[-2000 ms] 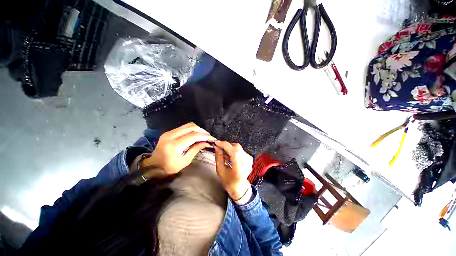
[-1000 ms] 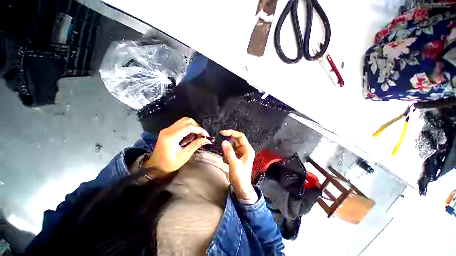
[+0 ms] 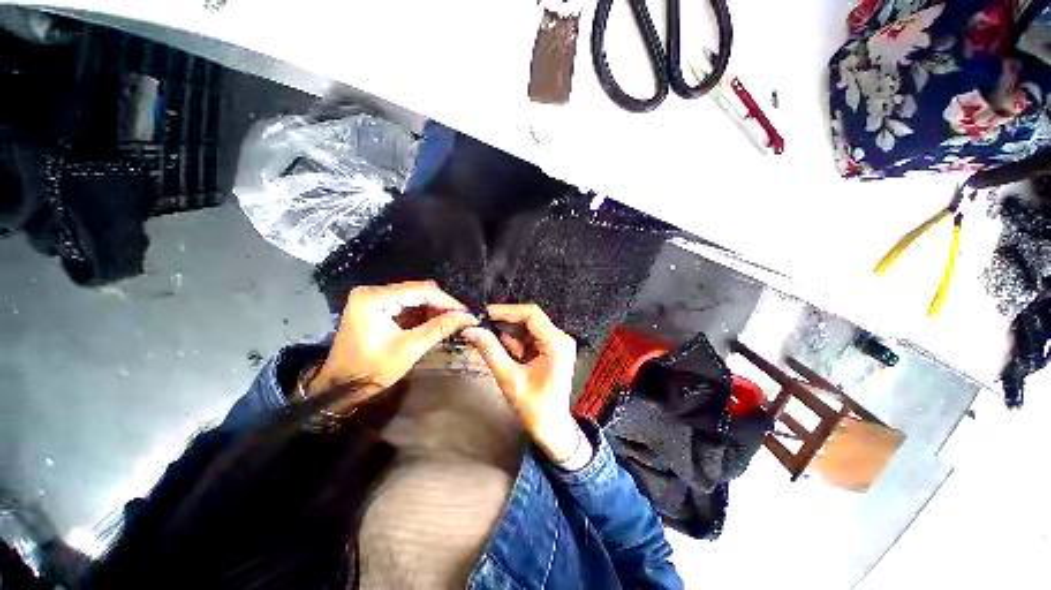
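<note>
A black garment piece (image 3: 565,271) with silvery-dotted edges lies over the lap. My left hand (image 3: 386,334) pinches its near edge between thumb and fingertips. My right hand (image 3: 524,363) pinches the same dark edge just beside it, so the fingertips of both hands almost touch. Any needle or thread is too fine to see. A crinkled clear plastic bag (image 3: 309,190) is by the knees, left of the cloth.
On the white table (image 3: 784,248) are black-handled scissors (image 3: 665,58), a red tool (image 3: 756,115), a brown strip (image 3: 553,58), a floral bag (image 3: 922,92) and yellow-handled pliers (image 3: 945,254). A red basket (image 3: 617,363) and wooden stool (image 3: 836,432) stand right. Dark garments (image 3: 110,219) hang left.
The view has turned, so the table and tools have shifted. The fingertips of both hands have come closer together on the dark edge than a second ago.
</note>
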